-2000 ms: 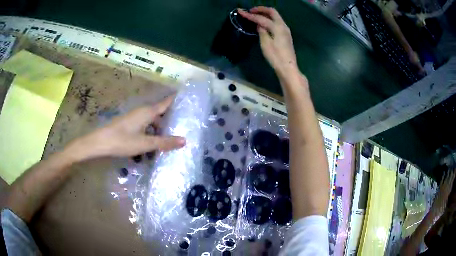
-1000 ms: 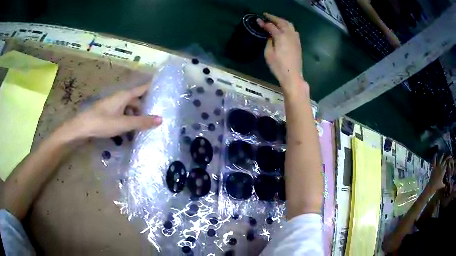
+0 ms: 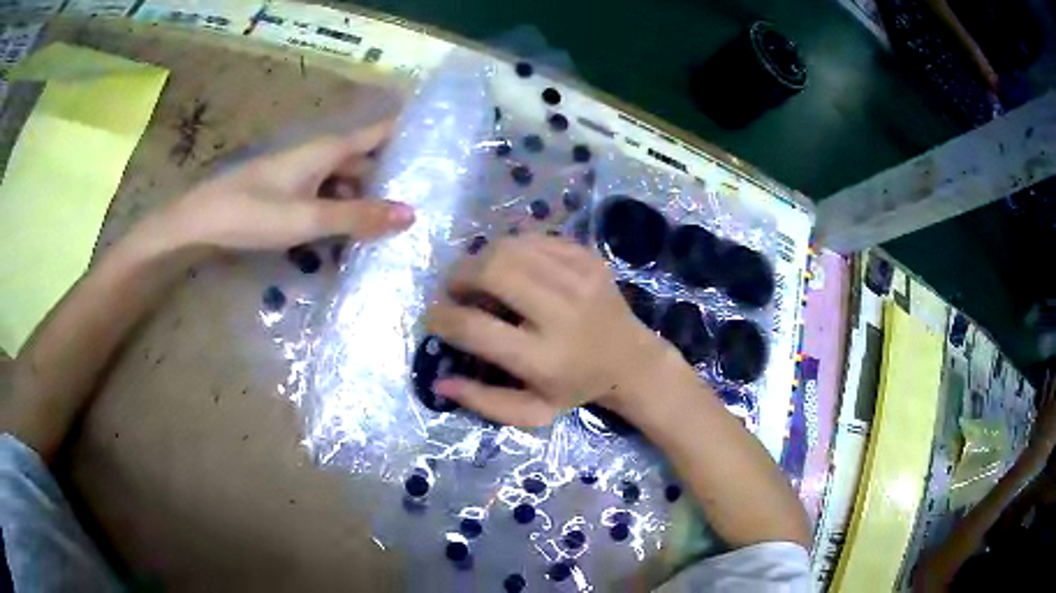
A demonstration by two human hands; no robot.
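Note:
My left hand (image 3: 290,197) lies at the left edge of a bunched roll of clear plastic film (image 3: 400,266), thumb on top of it, fingers partly hidden behind it. My right hand (image 3: 539,330) is over the perforated black discs (image 3: 435,368), fingers curled down on them; one disc shows at the fingertips and the others are mostly hidden. Whether it grips a disc cannot be told. Plain black round caps (image 3: 633,231) sit in rows right of the hand. Small black dots (image 3: 525,513) are scattered around the discs. A black cylindrical product (image 3: 753,72) stands on the green belt.
A folded yellow cloth (image 3: 72,174) lies on the brown board (image 3: 197,463) at left. Another yellow cloth (image 3: 892,446) lies at right. A grey metal post (image 3: 938,174) crosses the upper right. Another person's arm (image 3: 996,510) shows at the right edge.
My right hand has left the black cylinder on the belt and come down onto the discs. My left hand stays at the film roll. The camera view has shifted.

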